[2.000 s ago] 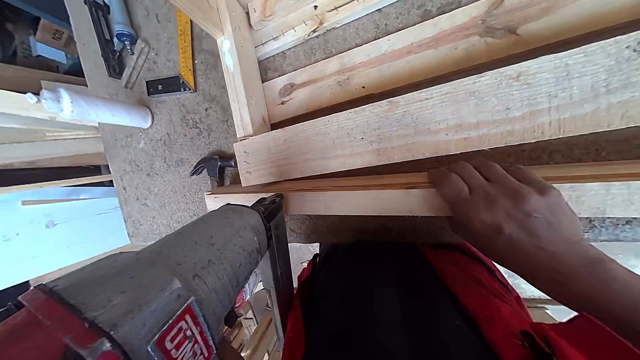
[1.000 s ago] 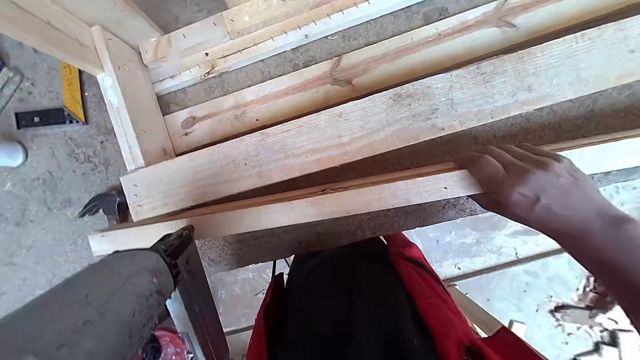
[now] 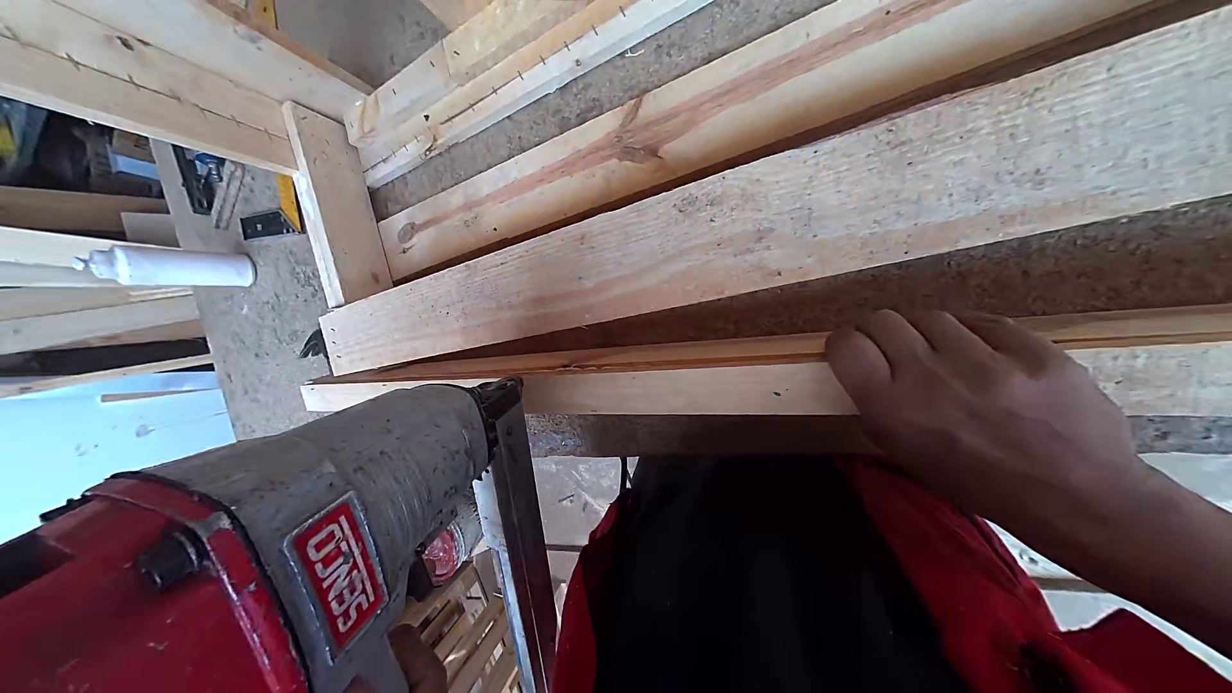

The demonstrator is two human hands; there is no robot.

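Observation:
My left hand (image 3: 419, 659), mostly hidden, is around the grip of a red and grey Senco nail gun (image 3: 385, 481) at the lower left. The gun's nose rests at the near edge of a narrow wooden board (image 3: 674, 390), a little right of that board's left end. My right hand (image 3: 982, 414) is closed over the same board farther right, its fingers curled over the top. Beyond it lies a wider plank (image 3: 770, 221). The two nearly meet at the left, and a gap between them widens to the right. The plank's left end adjoins a short wooden crosspiece (image 3: 337, 207).
More timber framing (image 3: 192, 82) stands at the upper left. A white cartridge tube (image 3: 178, 266), a square with a yellow part (image 3: 269, 223) and a partly hidden dark hammer head (image 3: 313, 344) lie left of the frame. Slatted wood (image 3: 467, 630) shows below the gun.
The view has swung, bringing the white tube fully back into sight. My right hand stays on the narrow board, and the nail gun remains near the board's left end.

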